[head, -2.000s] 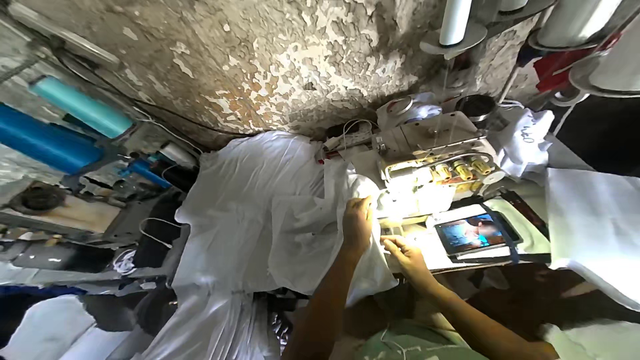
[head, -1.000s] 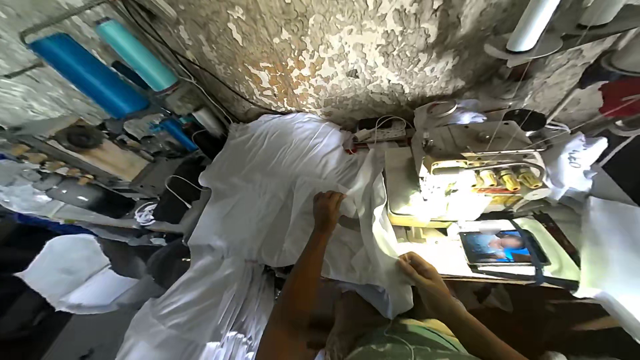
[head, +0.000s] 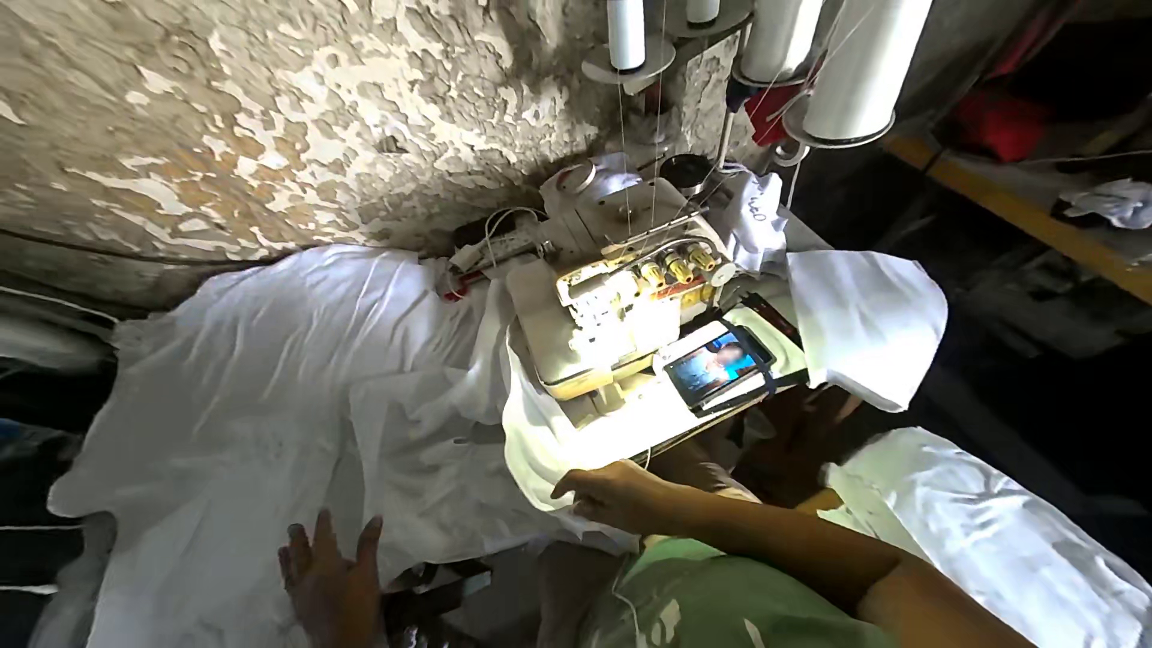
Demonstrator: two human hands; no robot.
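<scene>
My left hand (head: 333, 576) lies spread over the large heap of white fabric (head: 234, 432) at lower left, fingers apart, with nothing gripped. At the front edge of the lit work surface, my right hand (head: 616, 495) has its fingers bent at a white fabric piece (head: 531, 441); whether it pinches the cloth is unclear. That piece hangs along the left side of the overlock sewing machine (head: 621, 306), which stands behind and above my right hand. Its needle area is washed out by the lamp's glare. A phone (head: 715, 364) with a lit screen lies right of the machine's front.
White thread cones (head: 855, 72) stand on a rack at the top, their threads running down to the machine. White cloth (head: 864, 324) hangs over the table's right end. A white bundle (head: 1008, 540) lies at lower right. A peeling wall (head: 360, 117) rises behind.
My left hand has come off the fabric near the machine and moved down and left onto the heap. My right hand stays by the front edge. The view has turned right.
</scene>
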